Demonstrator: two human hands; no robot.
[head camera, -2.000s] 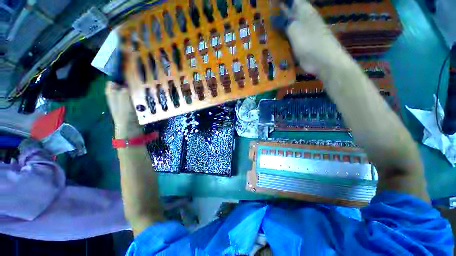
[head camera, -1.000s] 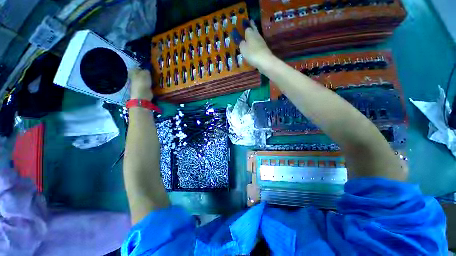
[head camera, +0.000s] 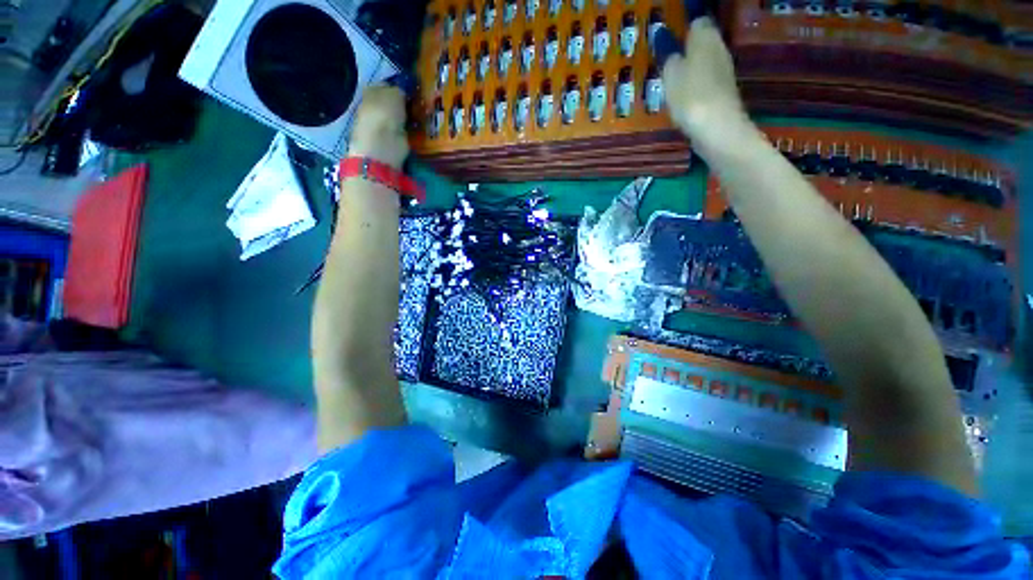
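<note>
An orange component tray (head camera: 544, 70) with rows of slots and small silvery and dark parts lies flat on top of a stack of similar boards at the top middle. My left hand (head camera: 381, 122), with a red wristband and dark fingertips, is at the tray's left edge. My right hand (head camera: 700, 88), also with dark fingertips, holds its right edge. The far ends of the fingers and the tray's back edge are partly cut off. A silvery heat sink (head camera: 725, 421) lies in an orange-brown jig (head camera: 607, 421) at the lower right, partly behind my right forearm.
A black screw tray (head camera: 494, 340) with white-tipped black pieces stands in the middle, beside crumpled white cloth (head camera: 615, 258). A white box with a round black opening (head camera: 215, 54) is at upper left. More orange boards (head camera: 861, 70) are at right. A person's purple sleeve (head camera: 159, 436) is at left.
The orange tray, first held raised and tilted in both hands, came down onto the stack. Since then the view has shifted, and both hands remain at its side edges.
</note>
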